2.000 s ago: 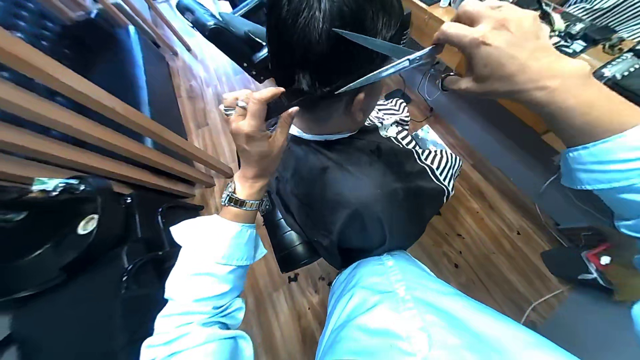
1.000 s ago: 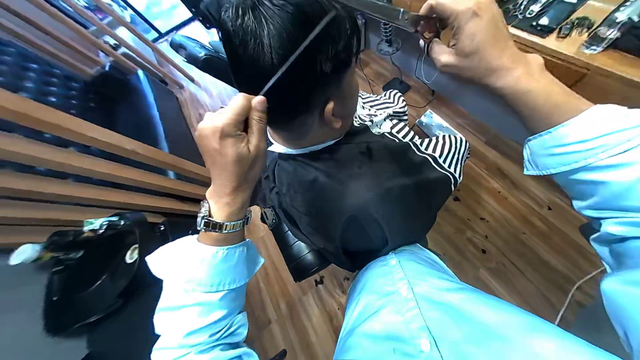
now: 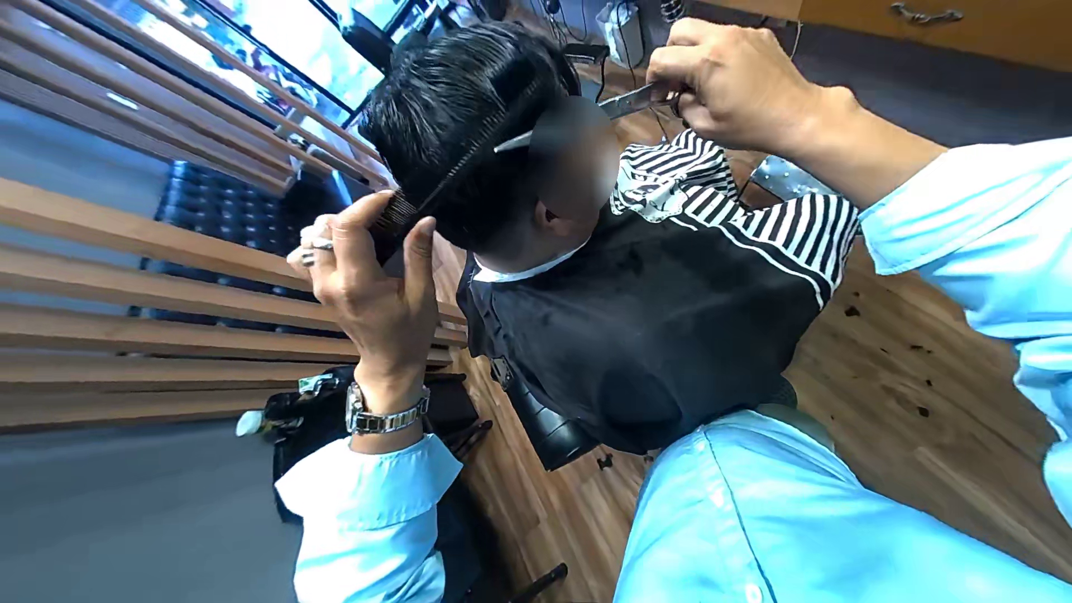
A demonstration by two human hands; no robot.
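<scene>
My left hand (image 3: 377, 285) grips a black comb (image 3: 477, 146) by its end; the comb lies slantwise against the dark hair (image 3: 435, 92) at the side of a seated person's head. From the right, my right hand (image 3: 737, 79) holds hair scissors (image 3: 630, 102) near the front of the head. One pale blade tip shows close to the comb; a blurred patch hides the middle of the blades. A black cape (image 3: 653, 335) with a striped part (image 3: 796, 230) covers the person's shoulders, and a white strip (image 3: 529, 268) circles the neck.
Wooden slats (image 3: 159, 276) stand at the left, before a tufted dark seat (image 3: 226, 209). A black bag or similar dark item (image 3: 314, 419) is below them. A wooden drawer front (image 3: 988, 29) is at the upper right. Cut hair lies on the wood floor (image 3: 904, 394).
The comb now slants across the side of the head, where a second ago it pointed up and right from my left hand. The scissors have come down from above the front of the head.
</scene>
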